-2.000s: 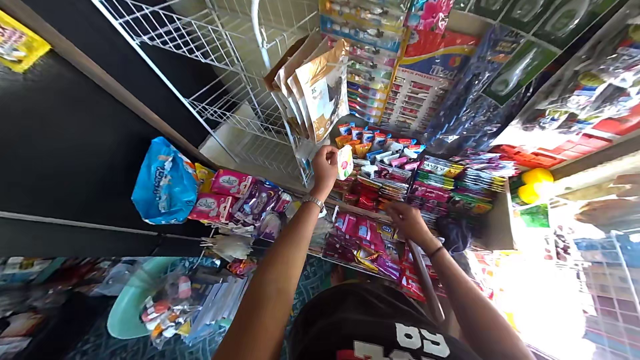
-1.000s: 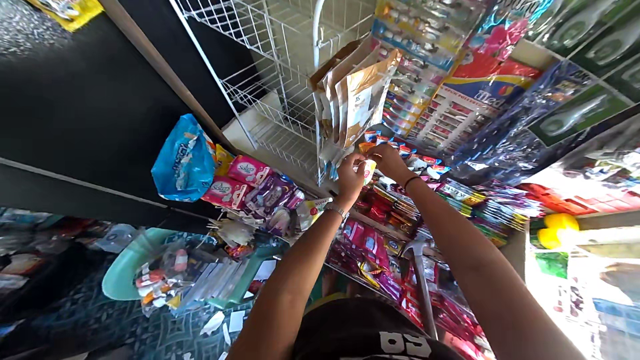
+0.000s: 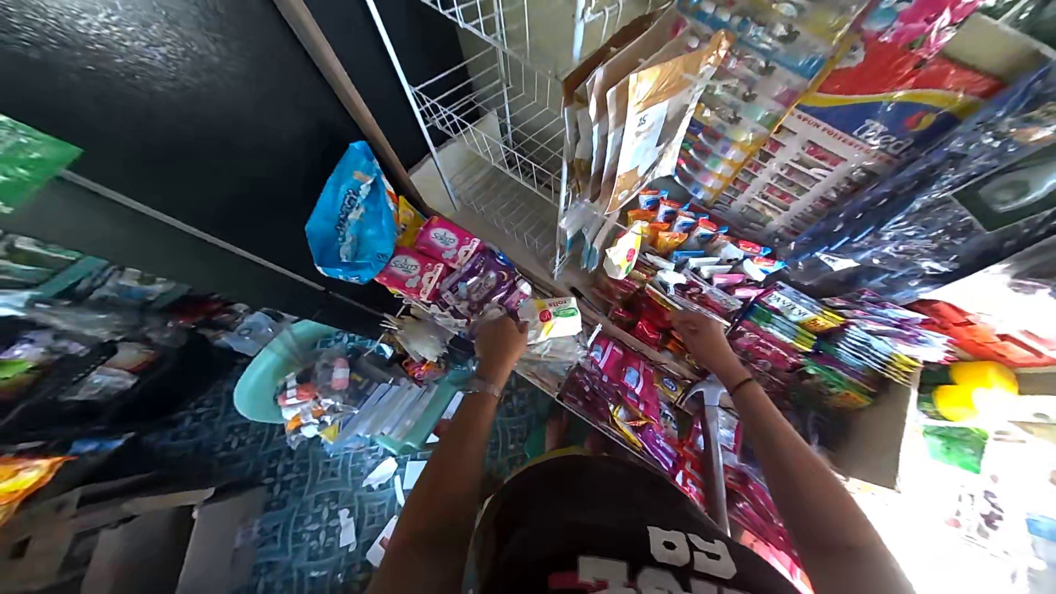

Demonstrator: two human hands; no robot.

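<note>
My left hand [image 3: 500, 342] is at a small white packet [image 3: 550, 320] with green and red print, beside pink and purple packs; its fingertips are partly hidden, so its grip is unclear. My right hand [image 3: 700, 337] reaches into rows of sachets [image 3: 701, 293], its fingers against their lower edge; whether it grips one cannot be told. A white and yellow packet [image 3: 624, 250] stands at the left end of the sachets. Pink packs [image 3: 445, 241] lie next to a blue plastic bag [image 3: 353, 216]. A claw hammer [image 3: 711, 445] lies over pink packets in front of my right hand.
A white wire rack [image 3: 503, 124] stands behind, with brown paper packs [image 3: 639, 124] hanging at its side. Below left, a green plastic basin [image 3: 260, 388] holds assorted packets. An open cardboard box [image 3: 157, 528] and paper scraps [image 3: 381, 473] are on the patterned floor.
My hands were together by the brown packs a second ago; now they are apart, the left by the white packet beside the purple packs, the right at the sachets. The view has shifted.
</note>
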